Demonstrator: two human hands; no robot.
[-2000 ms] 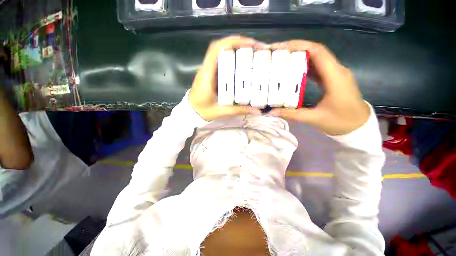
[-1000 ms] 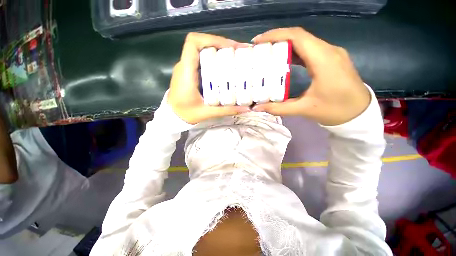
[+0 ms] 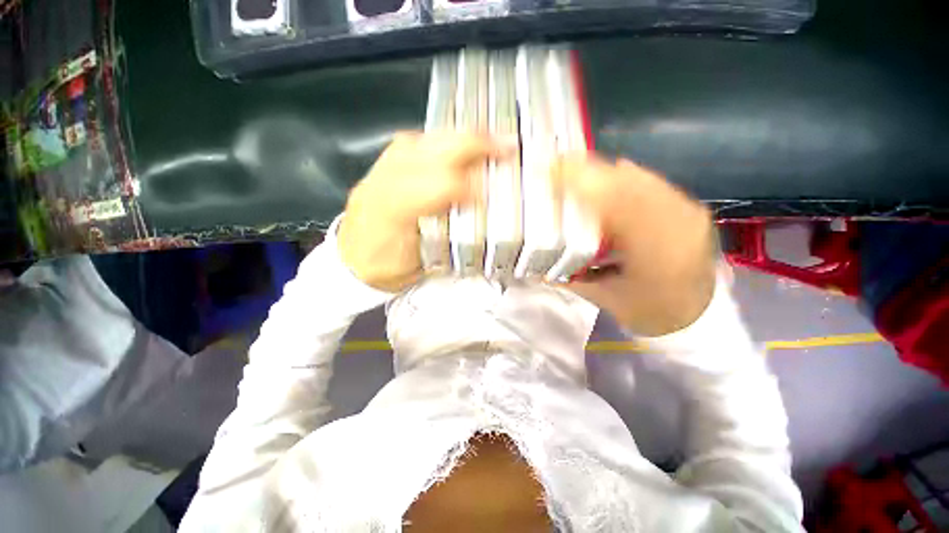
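A row of several keypad mobile phones (image 3: 504,213) stands side by side on their long edges, narrow white and silver side edges up, with a red strip at the right end. The row reaches from near the tray past the bench's front edge. My left hand (image 3: 411,203) holds the row from the left, its fingers over the side edges. My right hand (image 3: 650,234), blurred, is round the right side of the row, its fingers over the rightmost phones. The phones' screens and keypads are hidden.
A clear blister tray (image 3: 624,21) lies at the top of the view with phones in its pockets. The dark green bench mat (image 3: 281,135) lies under it. Printed sheets (image 3: 73,135) lie at the left. Another person's white sleeve (image 3: 73,354) is at the lower left. Red stools (image 3: 791,250) stand at the right.
The phones have turned from end faces up to long side edges up. Both hands have moved lower, and their fingers now lie over the side edges.
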